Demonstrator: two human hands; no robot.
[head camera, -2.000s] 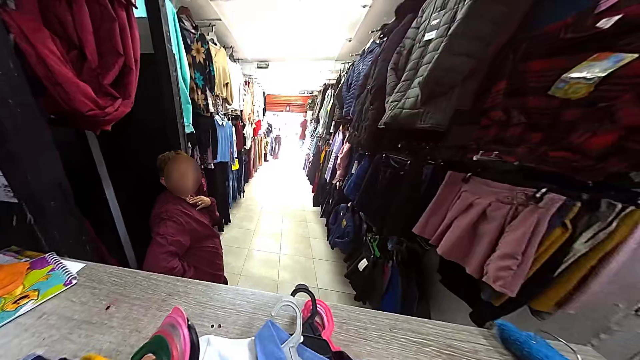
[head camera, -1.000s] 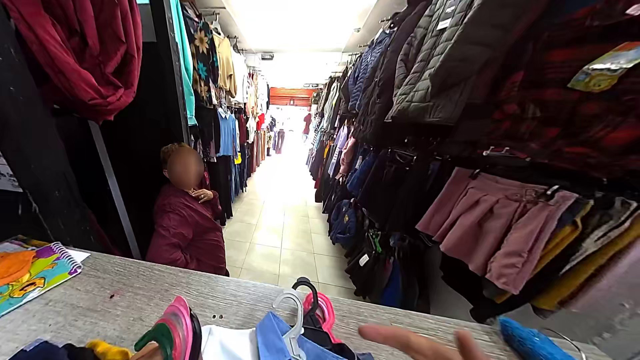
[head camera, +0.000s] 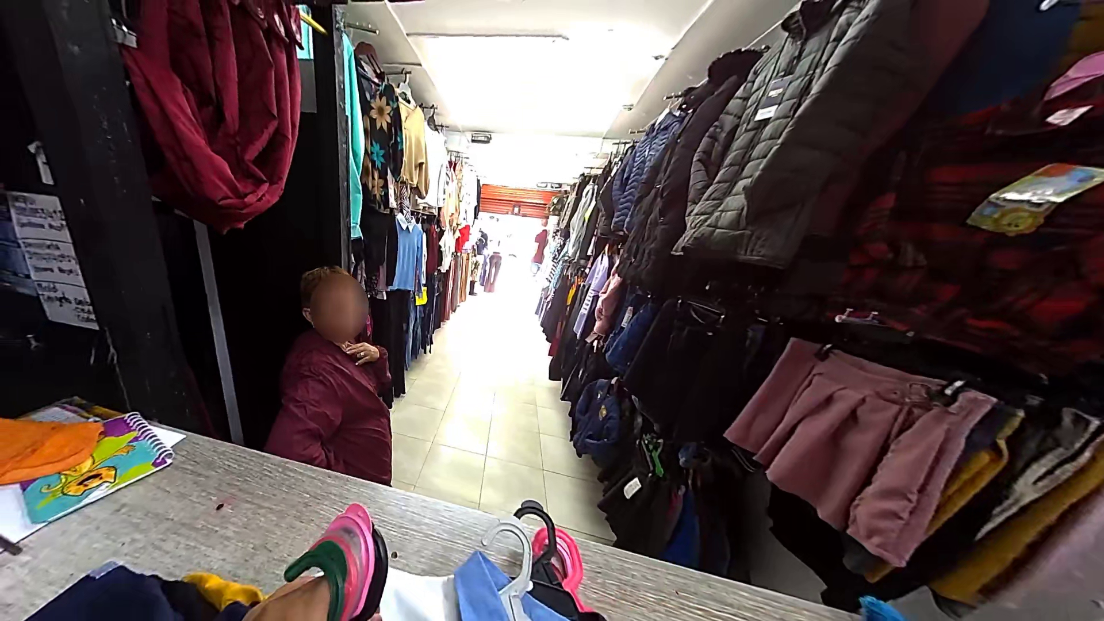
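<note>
My left hand (head camera: 293, 601) shows at the bottom edge, closed around several plastic hangers (head camera: 352, 552) in green, pink and black. Dark blue and yellow clothing (head camera: 129, 597) lies beside it on the counter. Right of the hand are a white garment (head camera: 418, 595) and a blue garment (head camera: 485, 586) with a pale grey hanger (head camera: 521, 565). A black hanger (head camera: 542, 517) and a pink hanger (head camera: 567, 556) stand just behind them. My right hand is outside the view.
The grey wood-look counter (head camera: 259, 483) holds a spiral notebook (head camera: 103, 466) and an orange cloth (head camera: 43, 448) at left. A person (head camera: 332, 405) in a maroon jacket is beyond the counter. Clothes racks line the tiled aisle; pink shorts (head camera: 862, 431) hang at right.
My right hand, seen at the lower right one second ago, has left the view. The hangers in my left hand remain near the bottom edge.
</note>
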